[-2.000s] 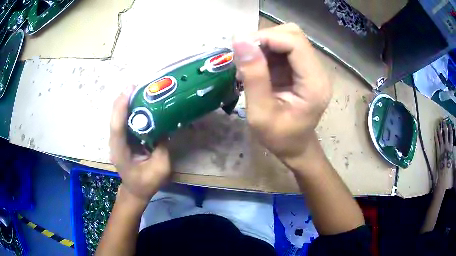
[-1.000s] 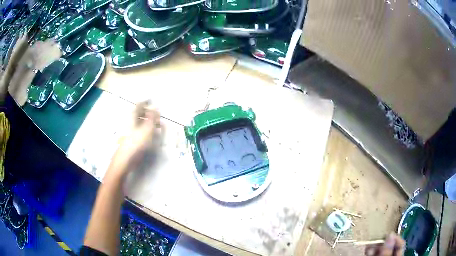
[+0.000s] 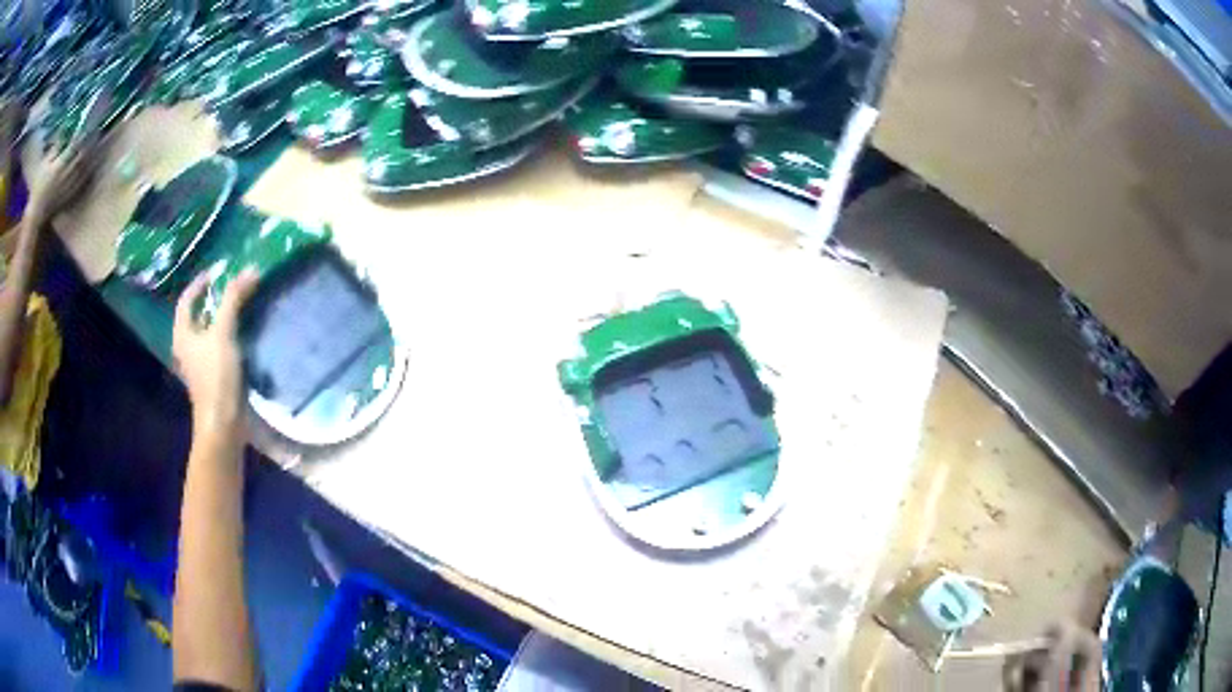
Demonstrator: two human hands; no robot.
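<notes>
A green car body shell (image 3: pixel 682 419) lies on the cardboard sheet (image 3: pixel 500 446), its grey inside and pale rim showing. My left hand (image 3: pixel 214 338) grips the left edge of another green shell (image 3: pixel 318 338), which shows its grey inside at the left of the sheet. My right hand (image 3: pixel 1057 665) is small and blurred at the bottom right edge, by the end of a pale stick. A glue dish (image 3: pixel 953 603) with pale sticks around it sits on a brownish pad. What my right hand's fingertips do is unclear.
Stacked green shells (image 3: pixel 500 68) fill the back left. A large cardboard carton (image 3: pixel 1054 176) stands at the right, near another shell (image 3: pixel 1148 629). A blue bin (image 3: pixel 392 649) is below the table edge. Another person's hand (image 3: pixel 54 183) is at the far left.
The view has swung. The shell once held between both hands lies on the sheet. My left hand has moved left and taken hold of another shell, now on the sheet.
</notes>
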